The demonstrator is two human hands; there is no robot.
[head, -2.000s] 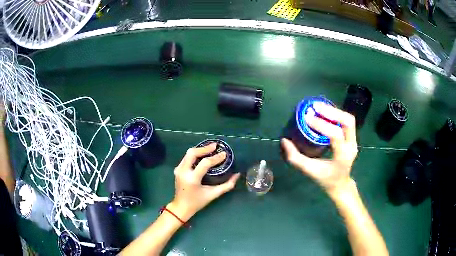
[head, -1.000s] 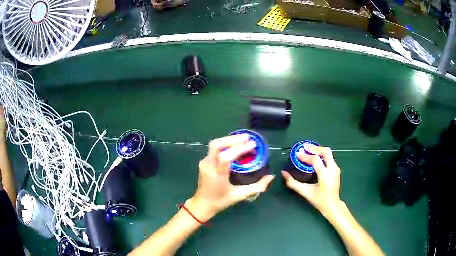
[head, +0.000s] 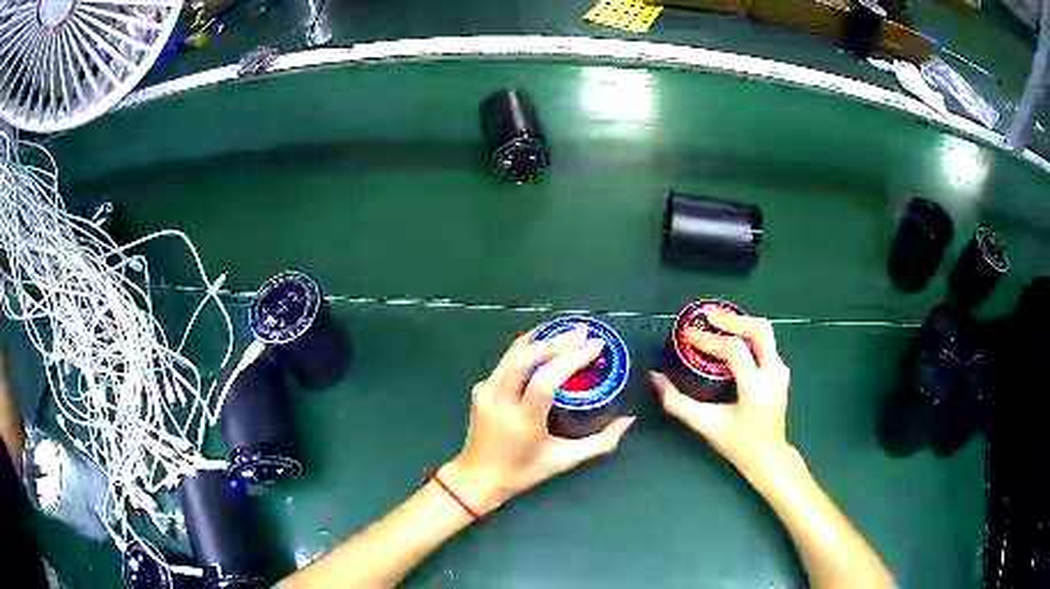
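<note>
My left hand (head: 535, 408) is around a black cylindrical unit (head: 585, 421) that stands upright, its end face lit with a blue ring and red in the middle. Its fingers rest on the face. My right hand (head: 737, 391) is around a second upright black unit (head: 694, 380), close to the right of the first and not touching it. Its end face glows red, with my fingers on top. Fingers partly cover both faces. The clear bottle is not visible.
Black units lie at the middle back (head: 515, 136), right of centre (head: 713, 232) and far right (head: 920, 244). Dark clustered units (head: 935, 380) are at the right. White cables (head: 86, 311), more units and a clear tub (head: 63, 489) are at the left. A white fan (head: 75, 52) is upper left.
The right unit's ring has turned from blue to red. Since the earliest frame, my hands have come closer together. The lying units at the back have shifted right in view.
</note>
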